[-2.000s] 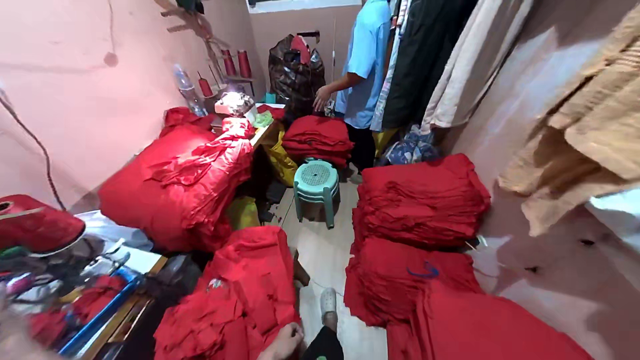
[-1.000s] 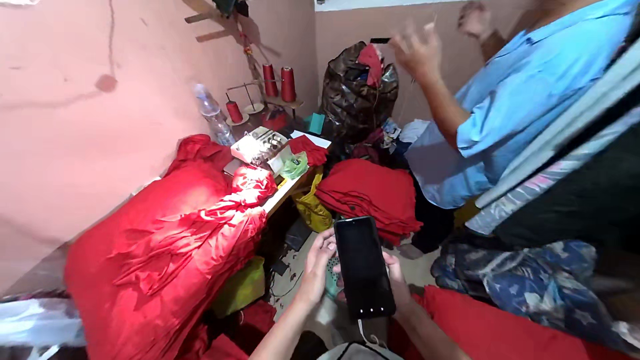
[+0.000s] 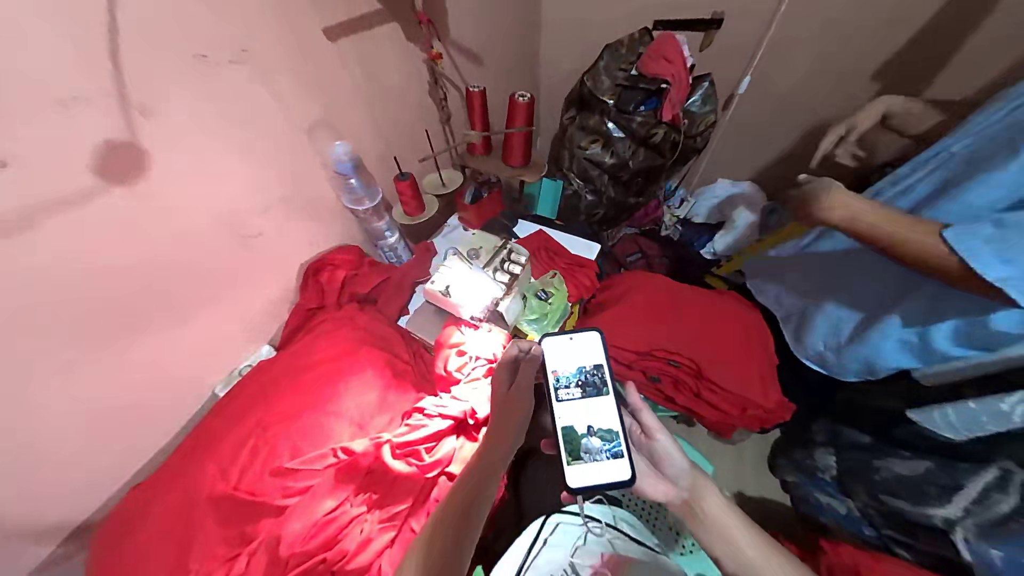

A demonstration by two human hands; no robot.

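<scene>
A smartphone (image 3: 588,412) in a dark case stands upright before me, its screen lit with two pictures on white and a cable at its lower end. My left hand (image 3: 516,384) is at its left edge, with the thumb near the top corner. Around the right and lower edge lies my right hand (image 3: 652,448), fingers partly behind the phone. Just beyond is an overlock sewing machine (image 3: 472,280) under a bright lamp, with red fabric (image 3: 336,424) heaped beside and in front of it. A green plastic bag (image 3: 546,304) rests at the machine's right side.
At the right stands a person in a blue shirt (image 3: 904,264), arms bent. Folded red cloth (image 3: 688,344) is stacked between us. Red thread cones (image 3: 518,130), a plastic bottle (image 3: 368,204) and a stuffed dark bag (image 3: 632,136) are farther back. A green stool (image 3: 688,536) is low in view.
The phone's screen was dark one second ago and is now lit. My left hand has shifted up along its edge. The other person's raised hands have come down. The view has moved closer to the machine.
</scene>
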